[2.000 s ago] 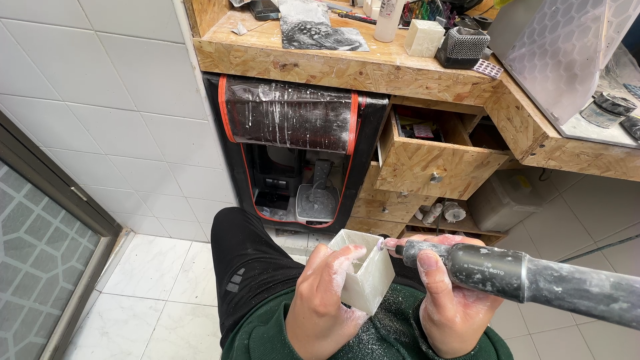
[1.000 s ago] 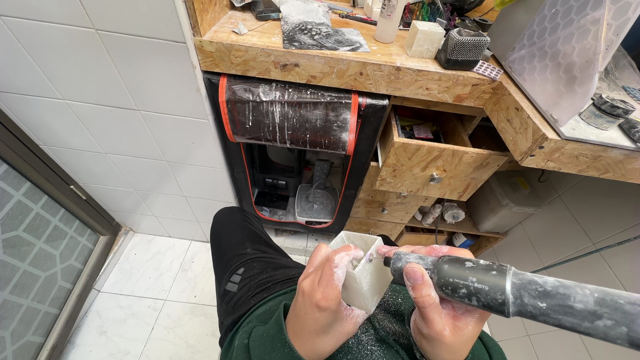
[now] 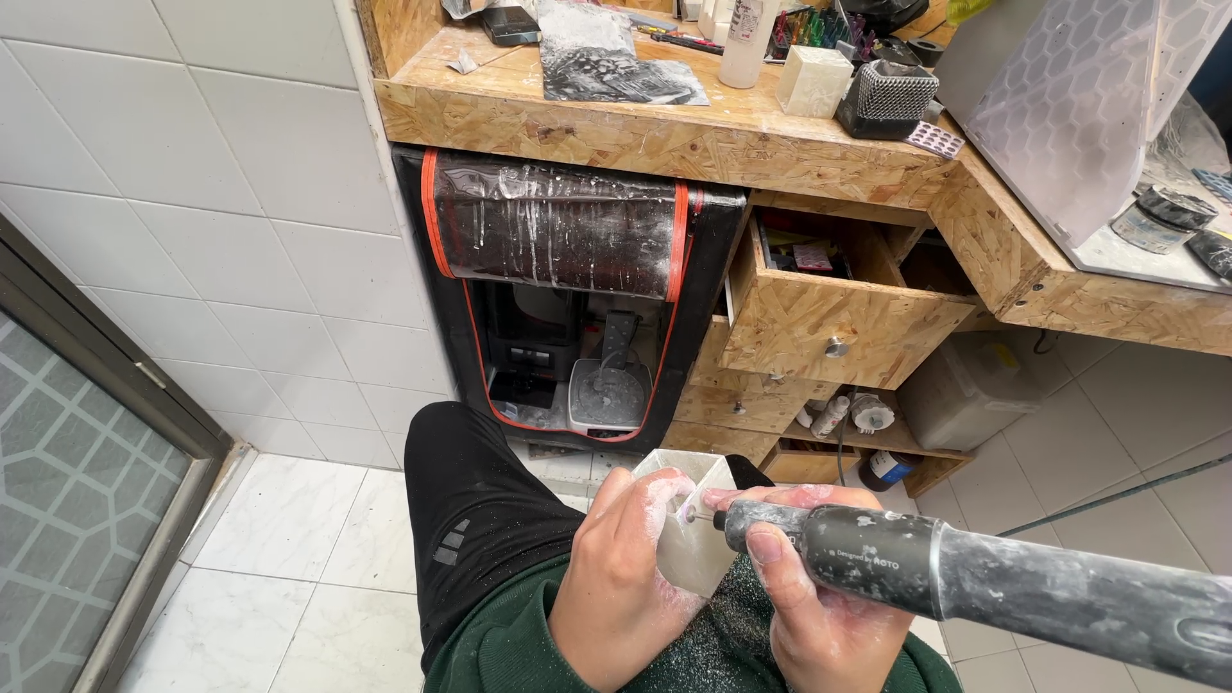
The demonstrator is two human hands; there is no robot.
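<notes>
My left hand (image 3: 621,568) grips a hollow whitish box (image 3: 698,544) above my lap, its open end facing up and away. My right hand (image 3: 833,606) is closed around a dark, dust-covered handheld rotary tool (image 3: 871,558). The tool's small bit (image 3: 695,514) is at the near right rim of the box, by my right fingertips; whether it touches is hard to tell. White dust coats my fingers and speckles the green sweater (image 3: 741,616). Behind the tool, a thick grey dusty body or sleeve (image 3: 1078,592) runs to the right edge.
Ahead is a chipboard workbench (image 3: 616,130) with a clear bottle (image 3: 746,43), a pale block (image 3: 814,82) and a dusty sheet (image 3: 606,63). Below stand a black enclosure with orange trim (image 3: 553,226) and a pulled-out drawer (image 3: 837,322). A framed glass door (image 3: 77,462) is at left.
The rotary tool has shifted and changed its angle slightly against the box rim. Both hands keep their hold on the box and the tool.
</notes>
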